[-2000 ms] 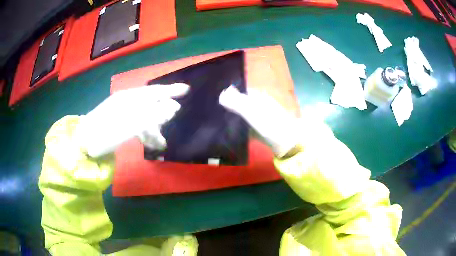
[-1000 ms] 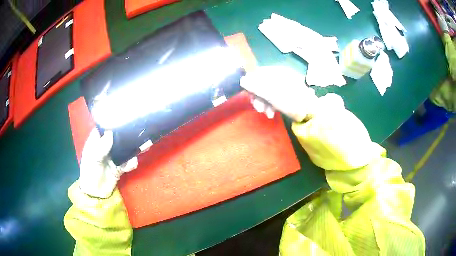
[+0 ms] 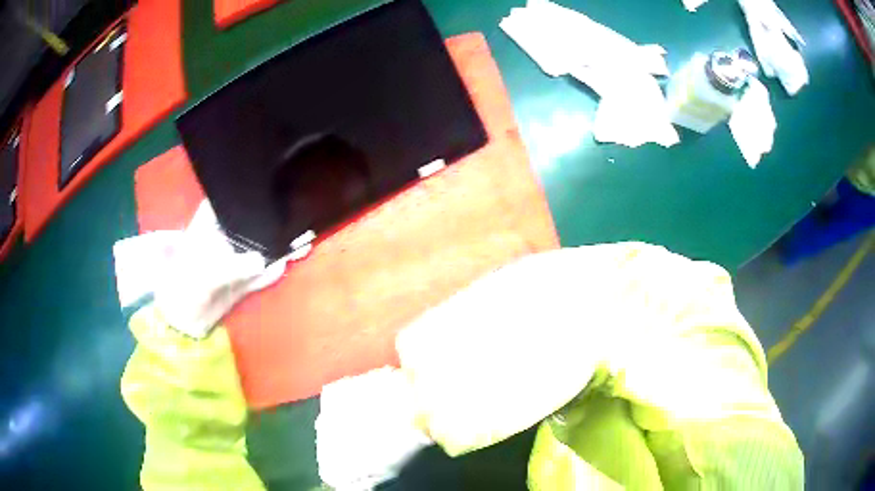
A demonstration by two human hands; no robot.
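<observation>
The LCD panel (image 3: 336,105) is held tilted over the red foam pad (image 3: 413,259), glossy black face toward me with a dark reflection in it. White tabs show on its near edge. My left hand (image 3: 206,273), in a white glove, grips the panel's near left corner; thin white strands lie across that corner. My right hand (image 3: 369,427), white-gloved and overexposed, is off the panel, low and near the worktop's front edge. Its fingers are not clear, and I cannot tell whether it holds anything.
White wipes (image 3: 614,77) lie on the green worktop (image 3: 614,206) at the right, around a squarish dispenser bottle (image 3: 705,93) with a metal top. More panels (image 3: 93,105) lie on red pads at the upper left. A grey floor with a yellow line is at the lower right.
The panel was turned from lying on the pad to being held up in both hands. My right hand has since let go of its right side and moved down toward me; my left hand still holds it.
</observation>
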